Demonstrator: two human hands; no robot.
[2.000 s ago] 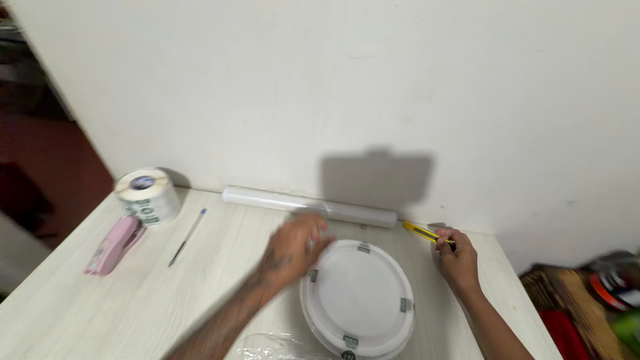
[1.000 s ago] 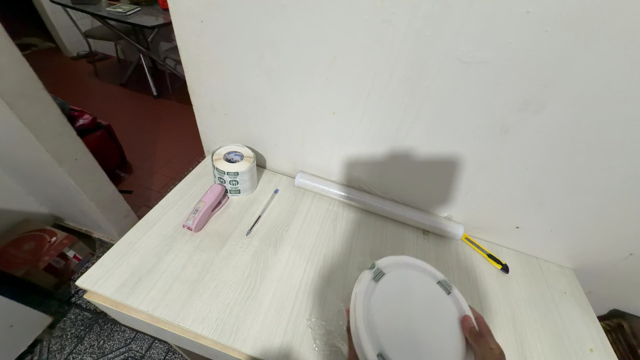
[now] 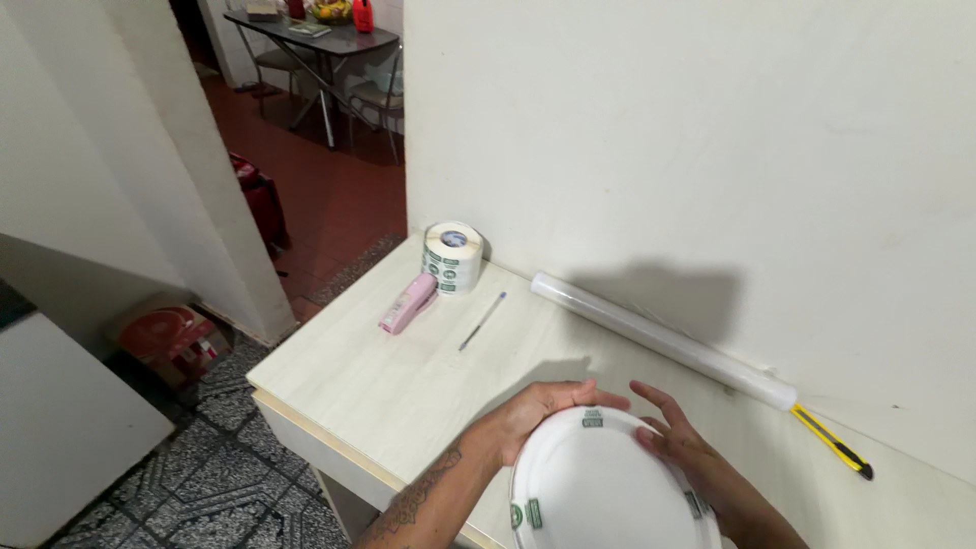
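My left hand (image 3: 537, 415) grips the left rim of a round white plate or lid (image 3: 610, 488), which has small green-and-white stickers at several places along its edge. At its upper right rim is my right hand (image 3: 679, 442), thumb on the edge and index finger raised. Behind them, a roll of clear plastic film (image 3: 663, 339) lies along the wall, and a yellow utility knife (image 3: 833, 442) touches its right end. To the left are a pen (image 3: 483, 321), a pink stapler (image 3: 409, 304) and an upright roll of printed stickers (image 3: 453, 258).
The pale wooden tabletop (image 3: 343, 366) meets a white wall (image 3: 671, 137) at its back. Left of it, a patterned floor (image 3: 221, 465) carries a cardboard box (image 3: 175, 339). Farther off stand a dark table (image 3: 328, 40) and chairs. A red bag (image 3: 259, 198) lies beyond the wall's edge.
The yellow knife, in my right hand two seconds ago, now lies beside the film roll. Both hands have come to the white round piece, lifted from the table. The view has swung left.
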